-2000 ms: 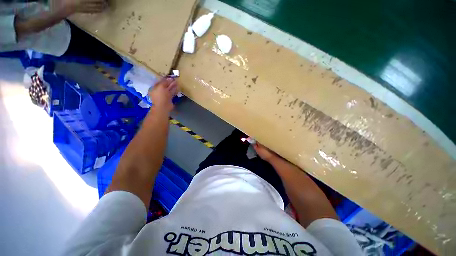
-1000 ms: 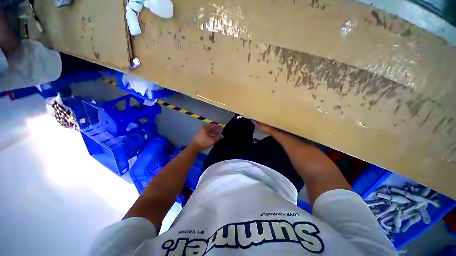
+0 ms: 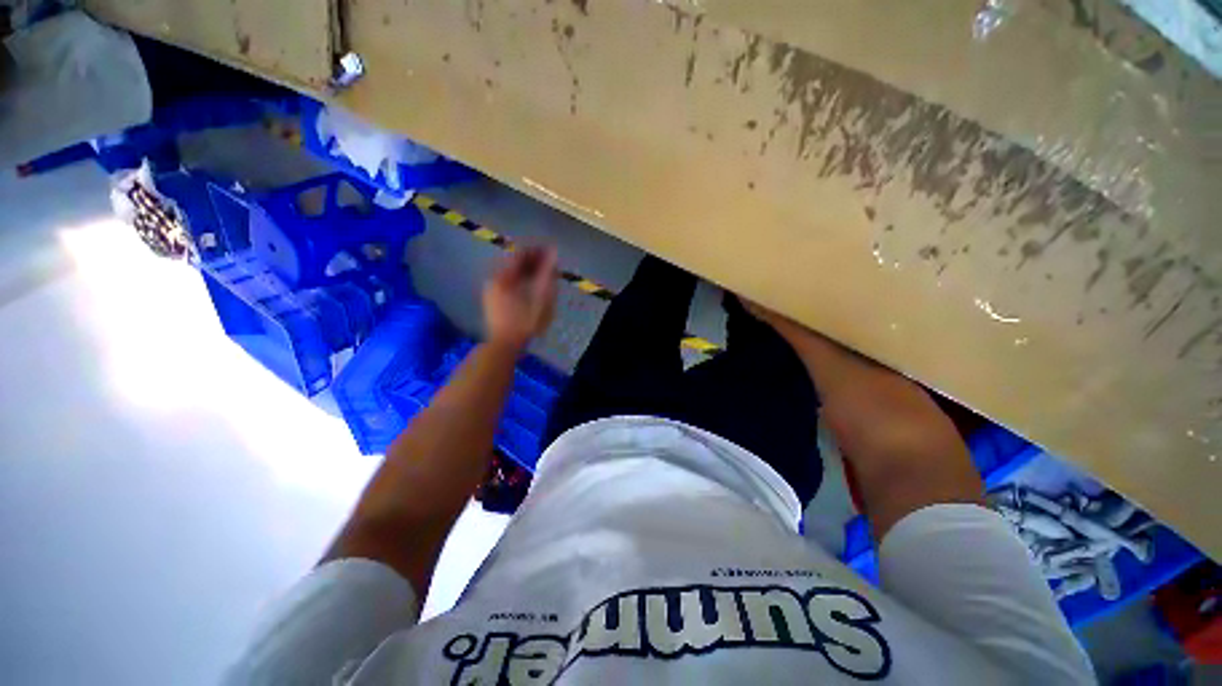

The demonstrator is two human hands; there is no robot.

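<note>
My left hand [image 3: 523, 291] is blurred in the open space left of my dark trousers, below the bench edge; I cannot make out its fingers or anything in it. My right forearm reaches under the edge of the cardboard-covered bench, which hides my right hand. A small white piece [image 3: 350, 67] lies at the cardboard seam near the bench's front edge. Limb parts [image 3: 1092, 536], white-grey, lie heaped in a blue crate at the lower right.
The brown cardboard [image 3: 643, 127] is scuffed and runs across the top and right. A blue stool-like frame [image 3: 328, 228] and blue crates [image 3: 275, 322] stand on the floor at the left. Yellow-black floor tape [image 3: 462, 221] runs below the bench. Another person's pale sleeve [image 3: 81, 81] shows at the upper left.
My left hand has left the bench edge beside the small white piece and moved back toward me. My right hand has passed out of sight under the bench. The white parts have left the picture.
</note>
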